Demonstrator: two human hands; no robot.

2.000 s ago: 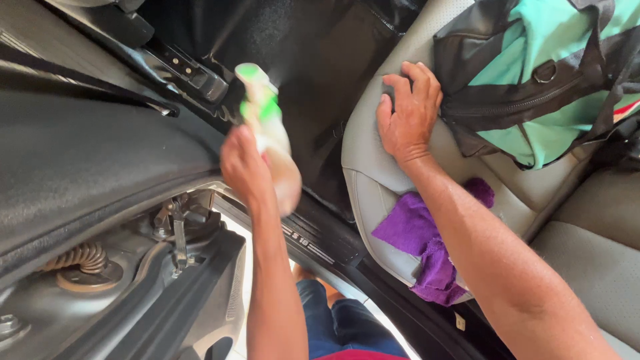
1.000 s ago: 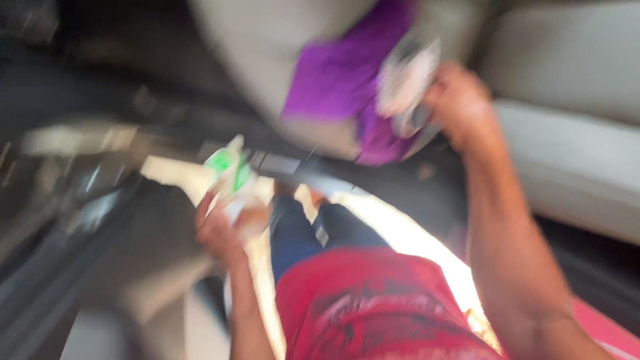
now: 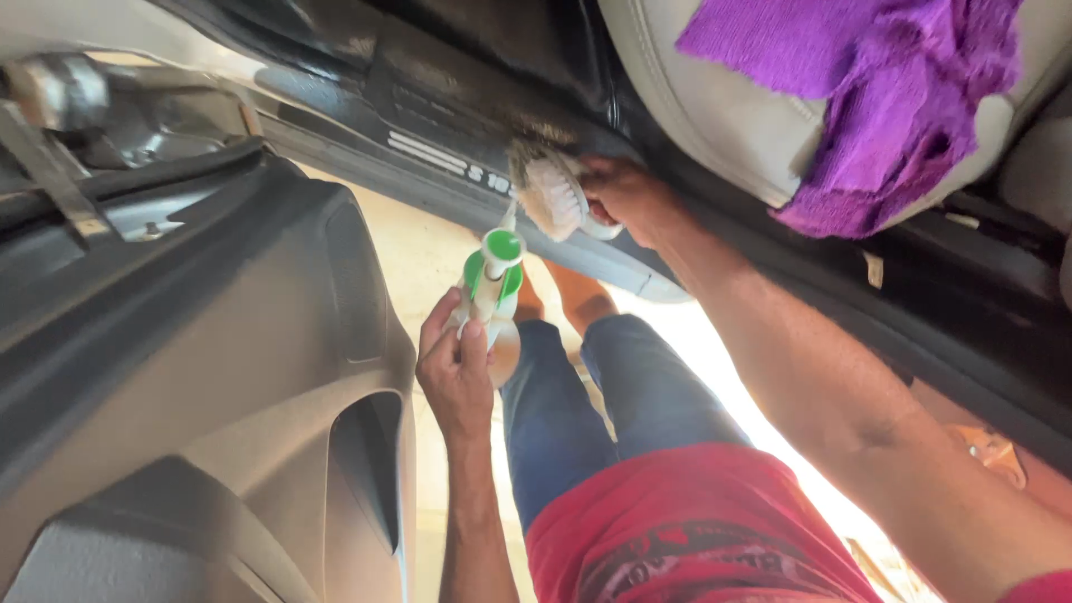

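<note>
My left hand [image 3: 459, 364] is closed around a white spray bottle with a green and white trigger head [image 3: 496, 272], held over the gap between door and sill. The nozzle end points toward the bristles of a scrub brush [image 3: 548, 197]. That brush is in my right hand [image 3: 624, 197], its pale bristles facing left, just over the car's door sill [image 3: 427, 155]. Whether the bristles touch the sill I cannot tell. A purple cloth [image 3: 888, 100] lies crumpled on the edge of the light leather car seat [image 3: 712, 109], up and right of my right hand.
The opened car door's inner panel [image 3: 243, 335] fills the left side. A metal door hinge part [image 3: 59, 176] shows at upper left. Below the sill are my legs in jeans [image 3: 553, 402] and the bright ground. Dark seat-base trim [image 3: 938, 293] runs along the right.
Two seconds ago my right hand rested bare on the seat near a green and black bag; it now holds the brush by the sill. The view has shifted, and the bag is out of it.
</note>
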